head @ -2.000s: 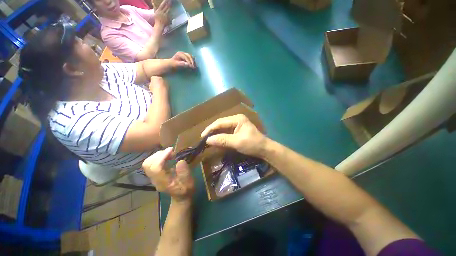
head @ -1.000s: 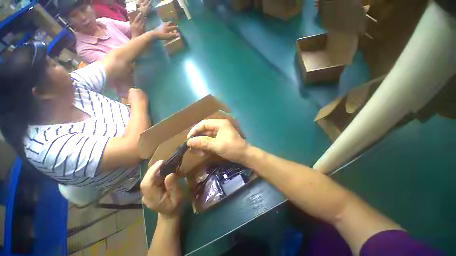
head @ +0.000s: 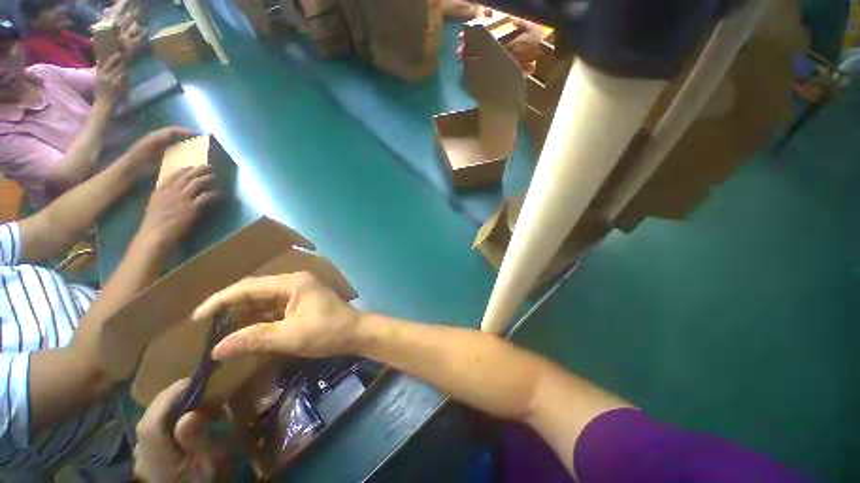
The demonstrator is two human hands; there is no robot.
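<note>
A black cable bundle [head: 201, 373] is stretched between my two hands above the box. My right hand [head: 283, 319] holds its upper end between thumb and fingers. My left hand [head: 170, 441] holds its lower end, near the bottom edge of the picture. The open cardboard box [head: 253, 436] stands at the table edge with its lid [head: 198, 283] up, partly behind my hands. Inside lie black cables, a shiny clear bag [head: 298, 422] and a pale grey block [head: 341, 398].
A co-worker in a striped shirt [head: 33, 316] at left holds a small carton [head: 185, 156]. Another wears pink. An open carton [head: 471, 156] stands further along the green table [head: 321, 170]. A cream pipe [head: 556, 179] rises at right beside a larger open carton.
The view has swung right, so the box and hands sit lower left. The cable bundle is now held more upright. The striped-shirt co-worker now has both hands on a small carton.
</note>
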